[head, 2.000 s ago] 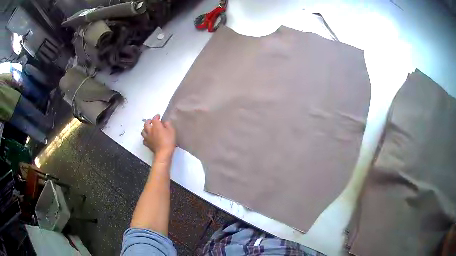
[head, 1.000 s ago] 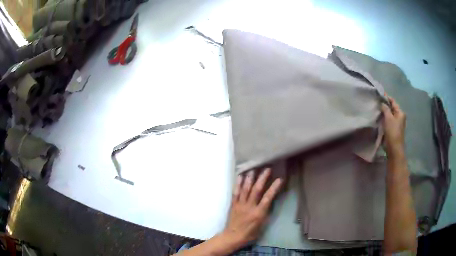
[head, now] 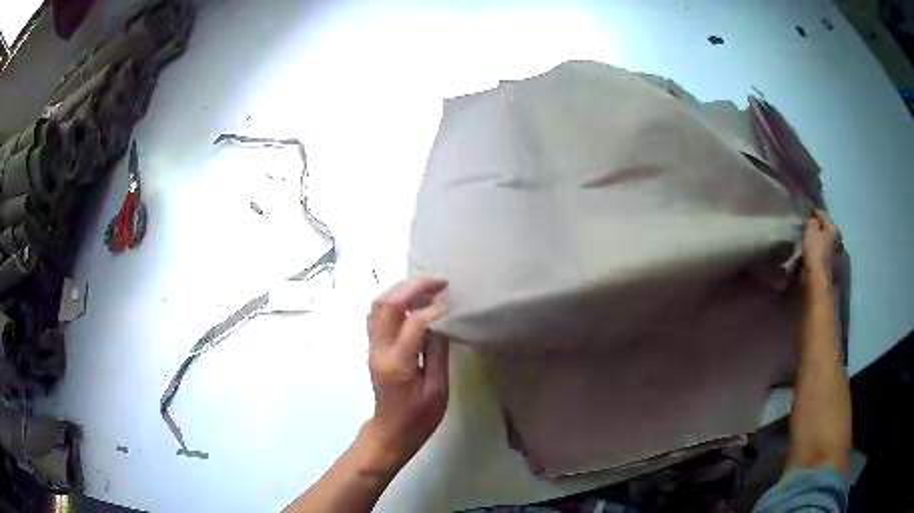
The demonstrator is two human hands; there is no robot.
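Observation:
A grey-brown cut panel [head: 561, 230] is stretched over a stack of similar panels [head: 641, 401] on the white table. My left hand [head: 409, 346] is at the panel's near left corner, with its fingers bent around the edge. My right hand [head: 817, 245] grips the bunched cloth at the panel's right side. Folds hide part of the right fingers. Raised creases run from the right hand across the cloth.
Long narrow fabric strips [head: 236, 323] lie on the white table [head: 251, 401] to the left. Red-handled shears [head: 126, 220] lie farther left, beside a pile of olive-brown rolls [head: 85, 110]. A small paper slip [head: 73, 299] is by the rolls. Dark scraps [head: 715, 40] lie at the far right.
The view has shifted right. The panel has been moved onto the stack at the right, uncovering the strips. My left hand went from lying flat to holding the corner; my right hand still grips the cloth.

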